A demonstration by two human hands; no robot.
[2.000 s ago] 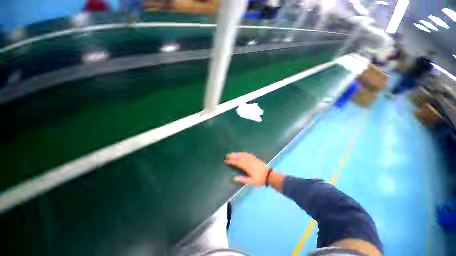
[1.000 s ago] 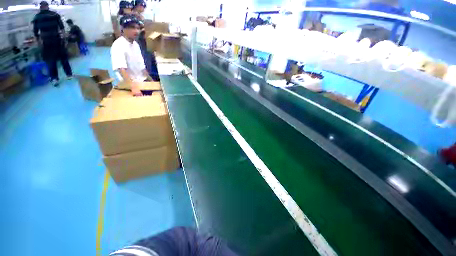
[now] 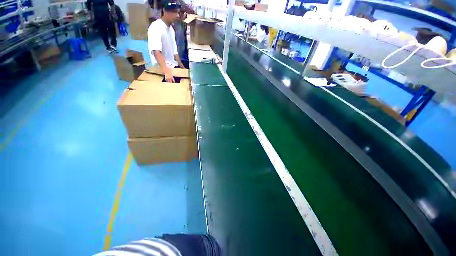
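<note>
No hand of mine is in the picture. Dark blue and striped clothing of mine shows at the bottom edge. The dark green side worktop [image 3: 227, 165] lies nearest in front of me and runs away from me. The off-white side rail [image 3: 270, 150] borders it on the right. Beyond the rail runs the brighter green conveyor belt [image 3: 300, 145]. A pale upright [image 3: 228, 37] rises at the rail's far part.
Stacked brown cartons [image 3: 157, 113] stand on the floor against the worktop's left side. A person in a white shirt [image 3: 163, 45] reaches to the top carton. A blue stool [image 3: 78, 48] stands far left. White loops [image 3: 400, 56] hang from the overhead shelf [image 3: 350, 35].
The hand on the worktop two seconds ago is gone from the picture. The view has swung round to the cartons and people, and over the last second the cartons have shifted right in it.
</note>
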